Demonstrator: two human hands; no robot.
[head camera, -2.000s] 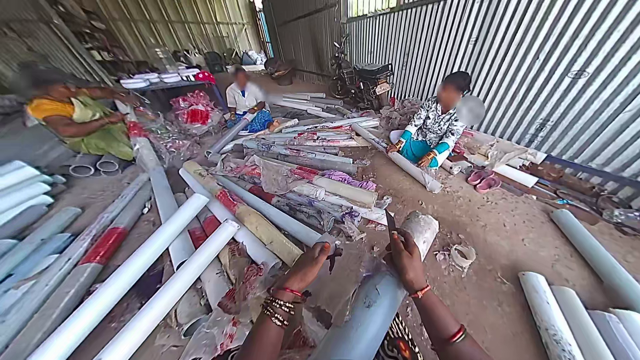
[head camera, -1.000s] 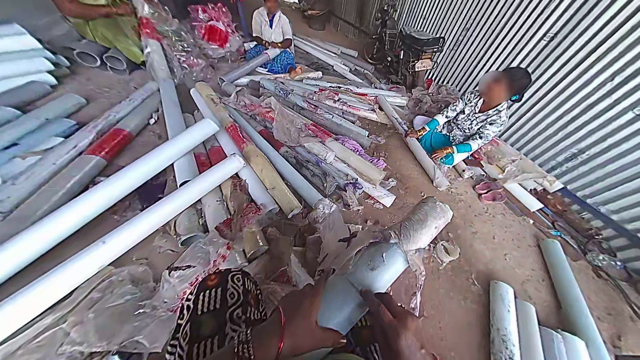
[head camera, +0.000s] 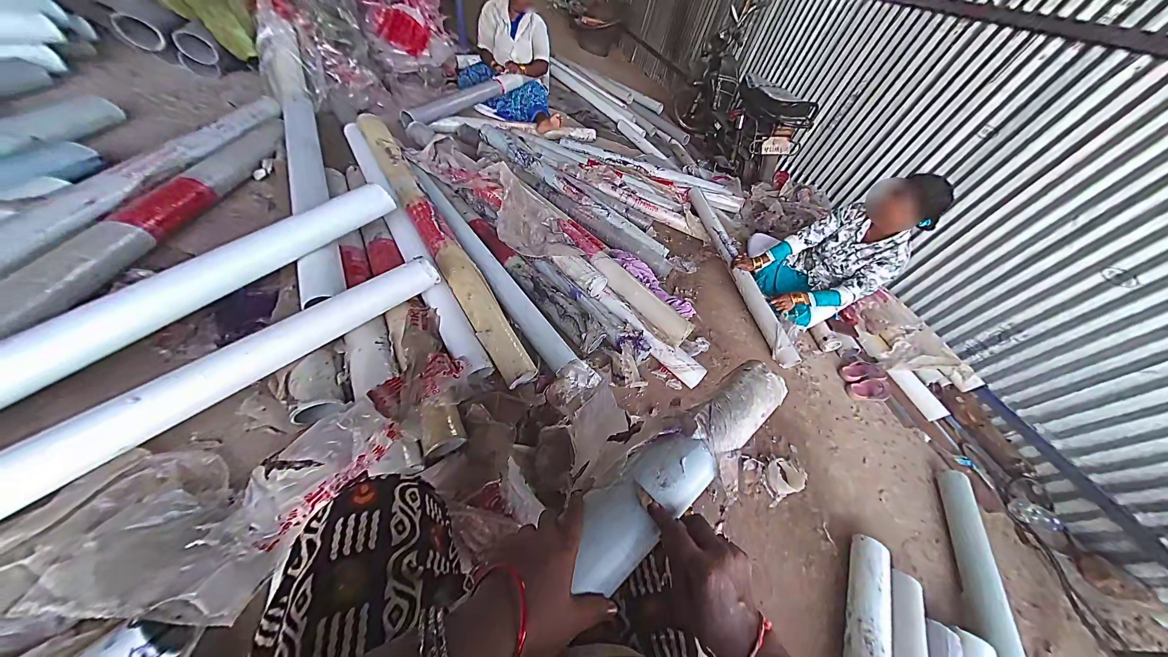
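A short grey-blue plastic pipe (head camera: 630, 502) lies slanted across my lap, over patterned dark cloth. My left hand (head camera: 547, 570) grips its near left side, thumb near the lower end. On its right side my right hand (head camera: 693, 557) rests with the index finger on the surface; whether it holds a small tool is not clear. Beyond the pipe, apparently touching its far end, lies a film-wrapped roll or pipe (head camera: 744, 406). Loose torn plastic film (head camera: 598, 429) lies at the pipe's left.
Two white pipes (head camera: 201, 283) slant in from the left. Many wrapped pipes (head camera: 456, 265) are piled ahead. A person (head camera: 849, 246) sits at the right with a pipe, another (head camera: 513, 55) farther back. Short pipes (head camera: 867, 593) lie lower right beside a corrugated metal wall (head camera: 1049, 201).
My hands, apart and raised two seconds ago with a dark blade-like tool in the right, have come down onto the pipe. The pipe has shifted nearer my lap. The view has tilted downward.
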